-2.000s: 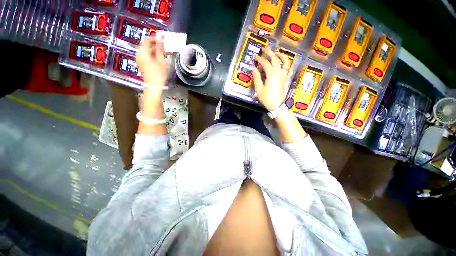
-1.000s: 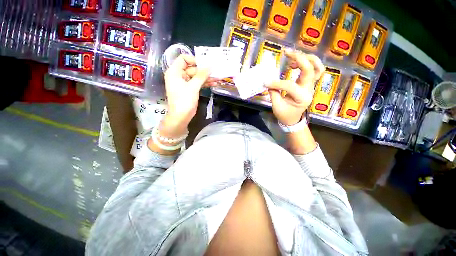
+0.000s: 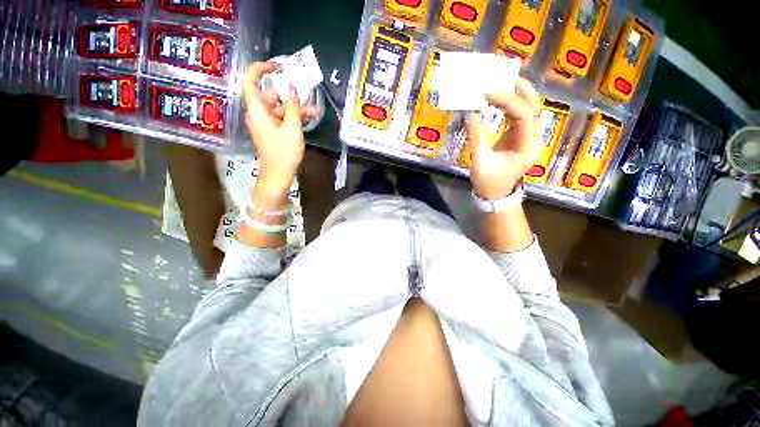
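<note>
My left hand [image 3: 277, 133] holds a small white label piece [image 3: 302, 70] between thumb and fingers, in front of the label roll, which it mostly hides. My right hand [image 3: 507, 146] holds a larger white label [image 3: 476, 81] above the clear blister tray [image 3: 392, 148]. The tray carries yellow devices [image 3: 383, 77] in two rows, each with a red oval spot. My right hand and its label hide parts of some front-row devices. The label's print cannot be made out.
Red devices [image 3: 188, 52] sit in stacked clear trays [image 3: 142, 132] at the left. A shiny dark-filled tray [image 3: 667, 175] and a small fan [image 3: 744, 153] are at the far right. White printed label liner [image 3: 229, 229] hangs below the bench edge. A brown cardboard box [image 3: 583, 258] is below right.
My hands came together over the tray front, then moved apart. My left hand went back left with a small white piece; my right hand now holds the larger label. The trays shifted slightly left in view.
</note>
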